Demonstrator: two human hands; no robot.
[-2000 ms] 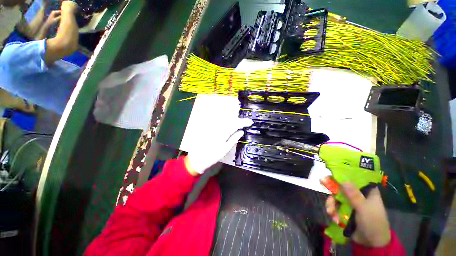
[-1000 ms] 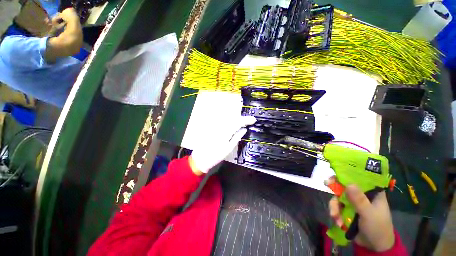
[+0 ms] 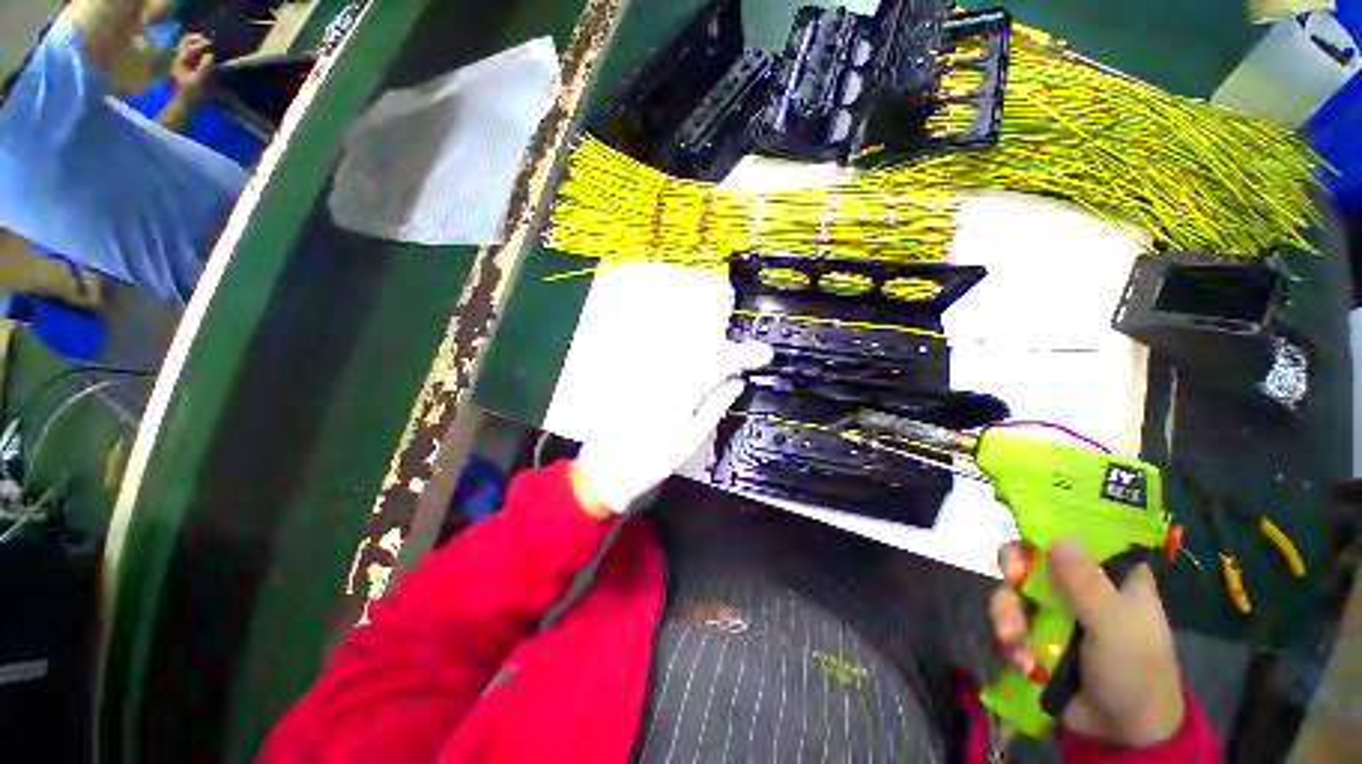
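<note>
Black plastic housings [image 3: 851, 466] lie on the white sheet [image 3: 1031, 385], the far one with three oval openings along its far edge. Thin yellow-green wires [image 3: 866, 326] lie across them. My left hand [image 3: 657, 426], in a white glove, grips the housings' left end, fingertips on the black plastic. My bare right hand [image 3: 1113, 634] holds the lime-green hot glue gun [image 3: 1068, 485] at the right. Its metal nozzle points left, low over the near housing. Whether the tip touches the plastic cannot be told.
Wire bundles [image 3: 777, 224] and spare black housings [image 3: 822, 82] lie behind the sheet. An open black box [image 3: 1202, 299] and yellow-handled cutters [image 3: 1234, 582] lie right. A pale wrap [image 3: 448, 149] lies on the green belt beyond a rusty rail [image 3: 448, 373]. A person in blue [image 3: 105, 164] is opposite.
The pale wrap has moved up along the belt. The glue gun has shifted slightly right in view with my right hand. My left hand stays at the housings' left end. The person opposite has moved their arms.
</note>
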